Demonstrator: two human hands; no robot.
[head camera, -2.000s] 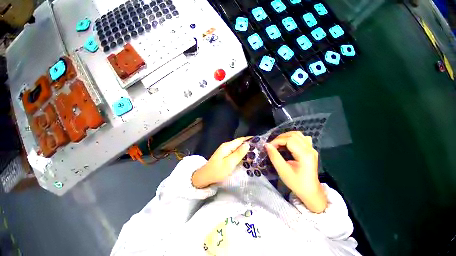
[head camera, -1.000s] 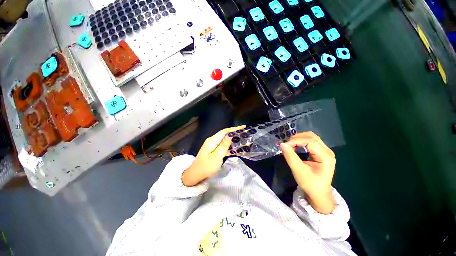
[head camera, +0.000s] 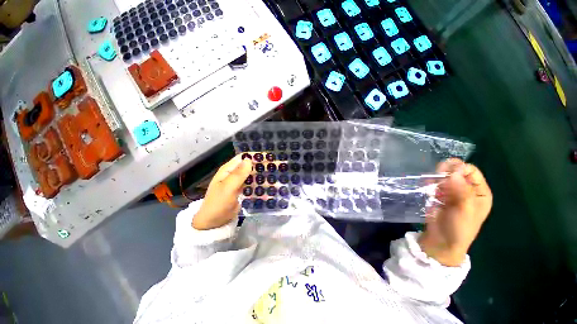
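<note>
A clear pad sheet (head camera: 297, 168) with rows of round black discs is spread flat above my lap. My left hand (head camera: 221, 193) holds its left edge, thumb on top beside the discs. My right hand (head camera: 460, 205), slightly blurred, grips the right end of a clear, crinkled film (head camera: 411, 164) that stretches over the right part of the sheet. Where the film covers the discs, glare makes them look grey. My right fingertips are partly hidden by the shiny film.
The white machine table (head camera: 209, 133) at left bears orange-brown fixtures (head camera: 88, 136), a separate fixture block (head camera: 152, 74), another disc sheet (head camera: 164, 25), light-blue housings (head camera: 147, 132) and a red button (head camera: 274, 93). A black tray (head camera: 354, 104) of housings lies on the green surface (head camera: 531, 190).
My hands have moved apart, left hand leftward and right hand rightward. The folded, tilted sheet is now flat and wide, with the clear film pulled out to the right.
</note>
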